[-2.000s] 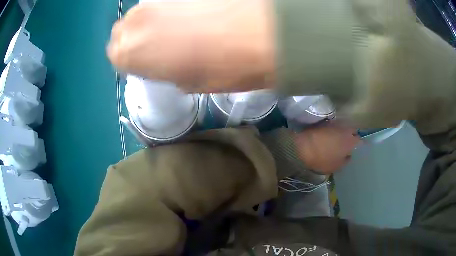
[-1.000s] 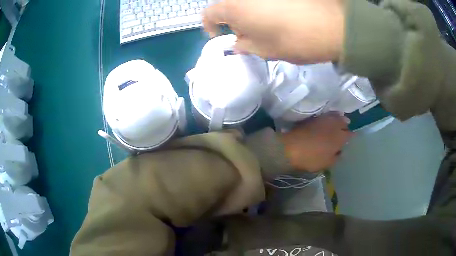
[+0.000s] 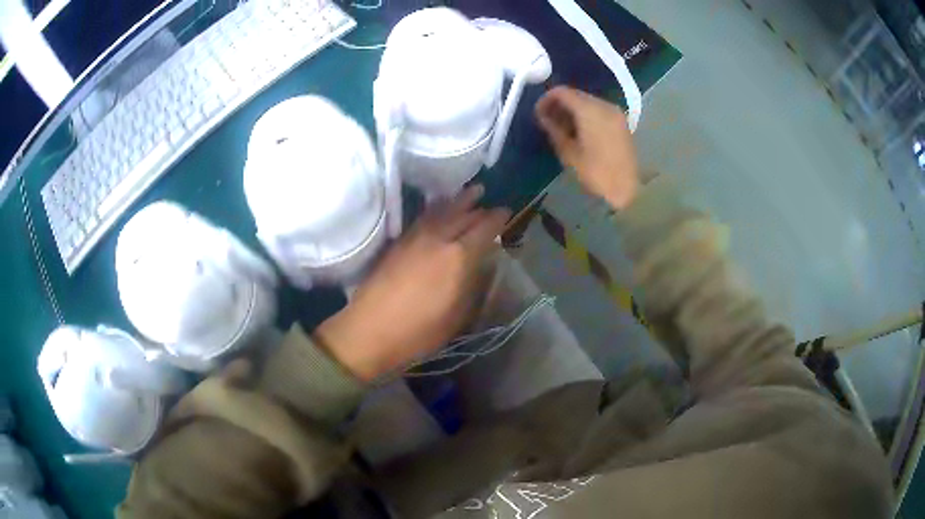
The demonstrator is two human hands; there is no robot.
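Note:
Several white security cameras stand in a slanted row: the far right camera (image 3: 436,91), its neighbour (image 3: 309,188), another (image 3: 188,284) and the lower left one (image 3: 96,390). My left hand (image 3: 416,284) is blurred, palm down, with its fingers at the lower edge of the far right camera; whether it grips anything is unclear. My right hand (image 3: 593,142) is off the bench's right side, just right of that camera's antenna, with fingers curled. Nothing can be made out between its fingertips.
A white keyboard (image 3: 193,117) lies behind the cameras. A black mat (image 3: 644,46) and a white strap (image 3: 607,46) are at the back right corner. Thin white wires (image 3: 487,340) hang below the bench edge. Floor tape (image 3: 588,264) shows beyond.
The view has turned towards the bench's right end. My right hand has moved from over a camera's top to beside the far right camera. My left hand shows further left in the picture.

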